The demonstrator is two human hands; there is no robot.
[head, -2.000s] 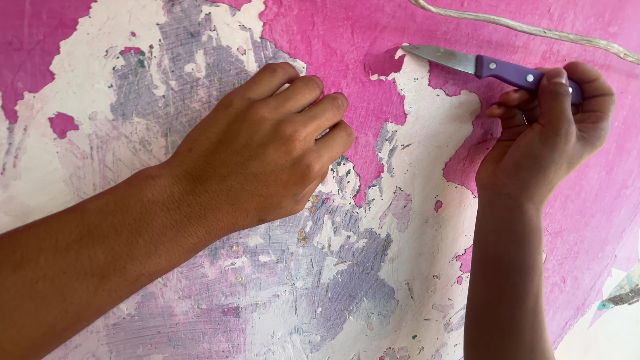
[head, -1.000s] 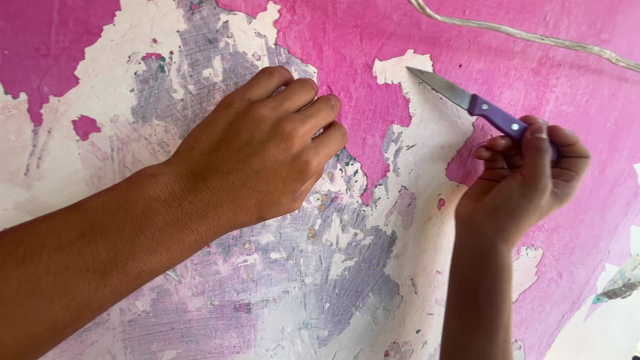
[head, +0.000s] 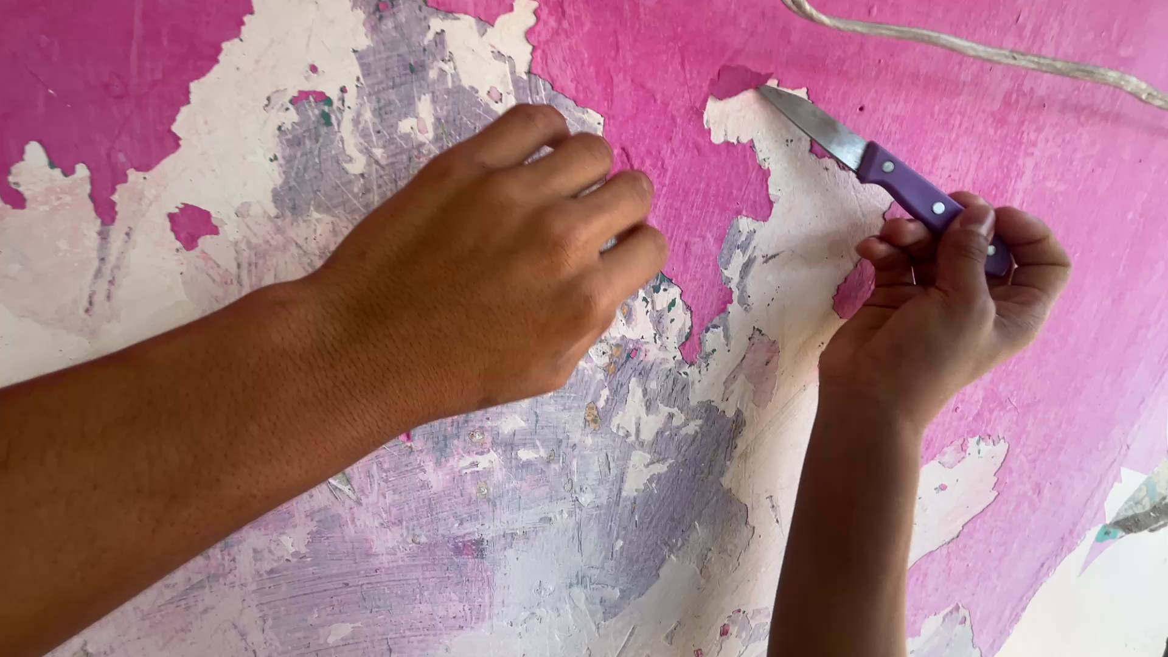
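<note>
My right hand [head: 940,310] grips the purple handle of a small paring knife [head: 926,196] between thumb and fingers. The knife's steel blade slants up to the left, its tip at the upper edge of a bare whitish patch on the pink painted wall [head: 639,82]. Beside the tip, a darker pink flap of paint [head: 739,80] stands out. My left hand [head: 520,251] is at the centre, back toward the view, with its fingers curled toward the wall. The fingertips are hidden, so whether it holds anything cannot be told.
A pale cord or thin stick [head: 985,55] crosses the top right. Ragged paint edges, scraped grey-purple areas [head: 675,511] and whitish patches cover the wall around my hands. A white surface with a torn grey-green piece [head: 1145,506] shows at the lower right edge.
The knife has turned from nearly level to a steeper slant. The darker pink flap beside the tip, not seen one second ago, shows again. My left hand keeps much the same pose.
</note>
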